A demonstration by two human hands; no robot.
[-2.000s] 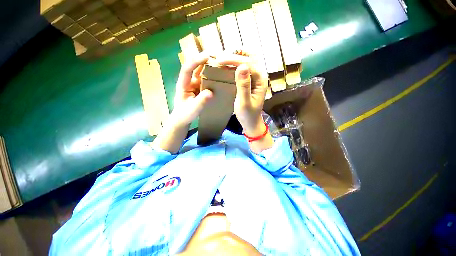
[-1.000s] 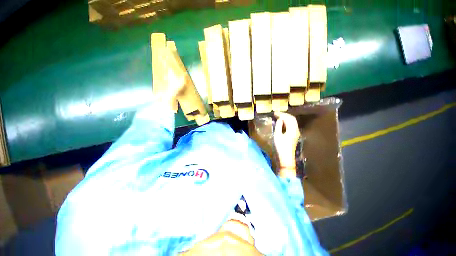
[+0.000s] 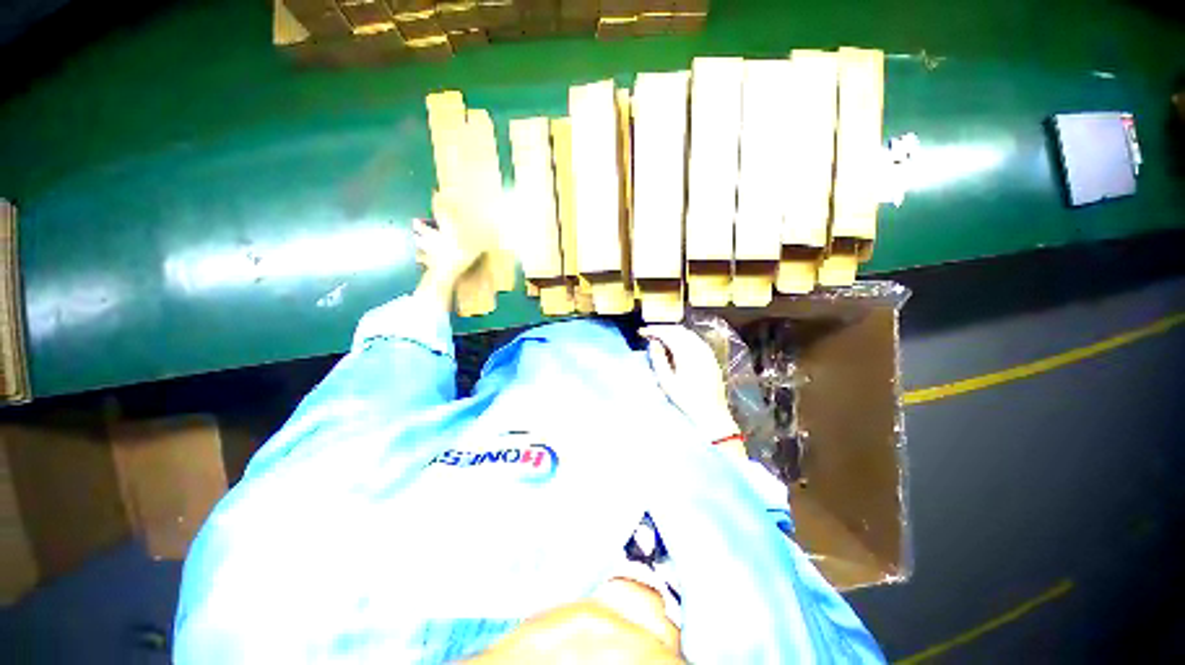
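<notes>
Two flat tan carton blanks [image 3: 448, 150] lie side by side on the green bench. My left hand [image 3: 442, 250] is at their near part, thumb side out to the left; glare hides whether the fingers grip them. A row of several long tan cartons [image 3: 660, 169] stands to their right, near ends at the bench edge. My right hand [image 3: 686, 370] is just below the row, beside the bulk carton's left side, fingers bent towards the bench edge. No object shows clearly in it. The bulk carton [image 3: 851, 448] holds dark bagged products [image 3: 780, 390] under clear film.
Stacked cartons [image 3: 520, 16] stand at the far side. Small white pieces [image 3: 899, 163] lie right of the row, and a pale rectangle [image 3: 1095, 159] farther right. Flat cardboard sheets [image 3: 11, 299] are at the left edge. An open brown box [image 3: 169, 487] is below the bench.
The brown carton both hands held two seconds ago is no longer in them. Since one second ago, my right hand has moved left from over the bulk carton, and the slanted blank now lies straighter.
</notes>
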